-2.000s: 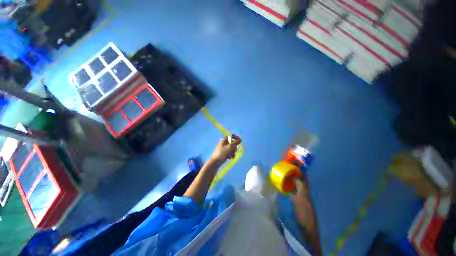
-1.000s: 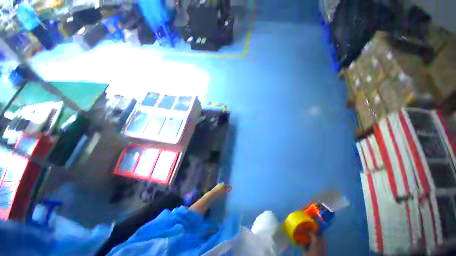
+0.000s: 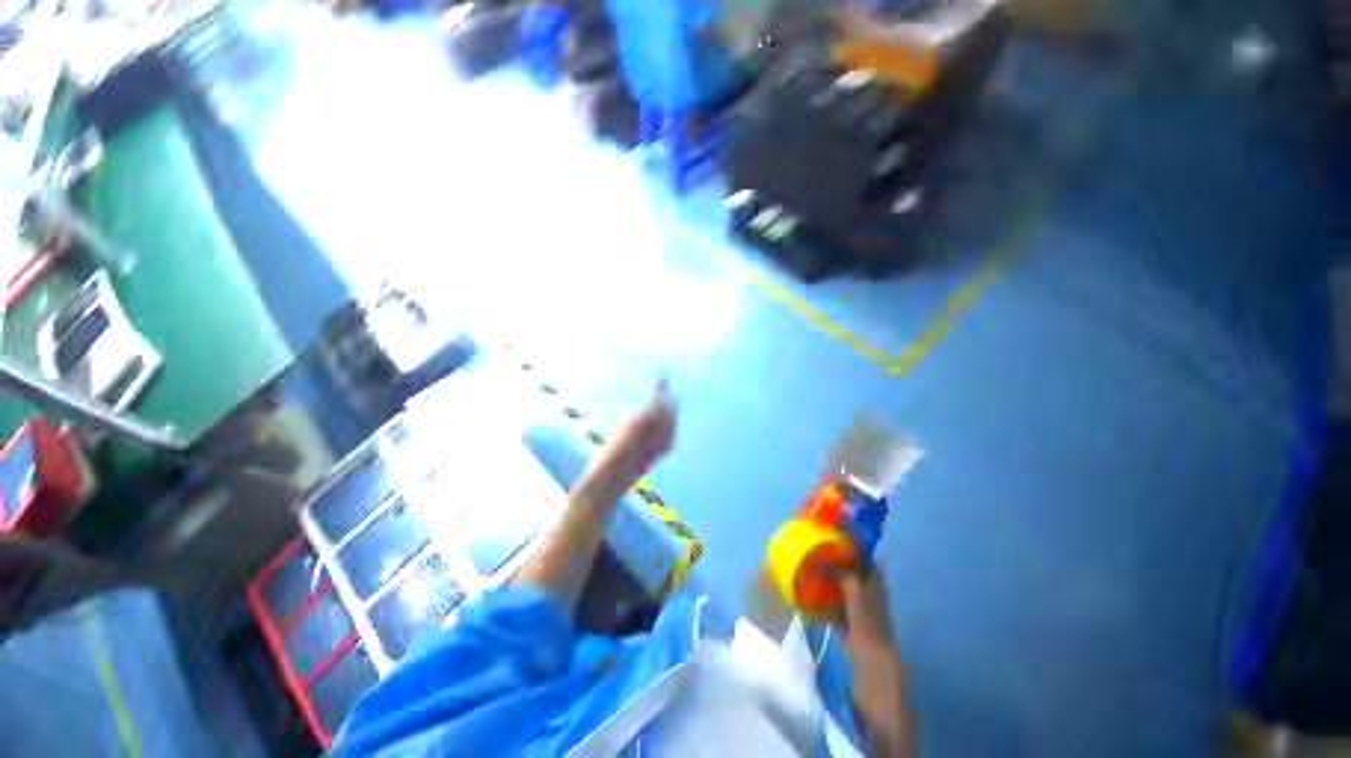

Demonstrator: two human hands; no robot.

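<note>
My right hand is closed on a tape gun in front of my body, low and right of centre. The tape gun has a yellow and orange roll ring, a blue and orange-red body and a pale, blurred front end with some clear tape. My left hand is held out over the floor near the centre, away from the tape gun. It is blurred, and I cannot tell how its fingers are set or if it holds anything.
White-framed and red-framed trays are stacked at the lower left. A green bench with a white frame stands at the upper left. A dark stack stands within yellow floor lines. A person in blue is at the top.
The view has swung, so the framed trays now lie closer below my left arm. The boxes on the right have left the picture. The tape gun is still in my right hand.
</note>
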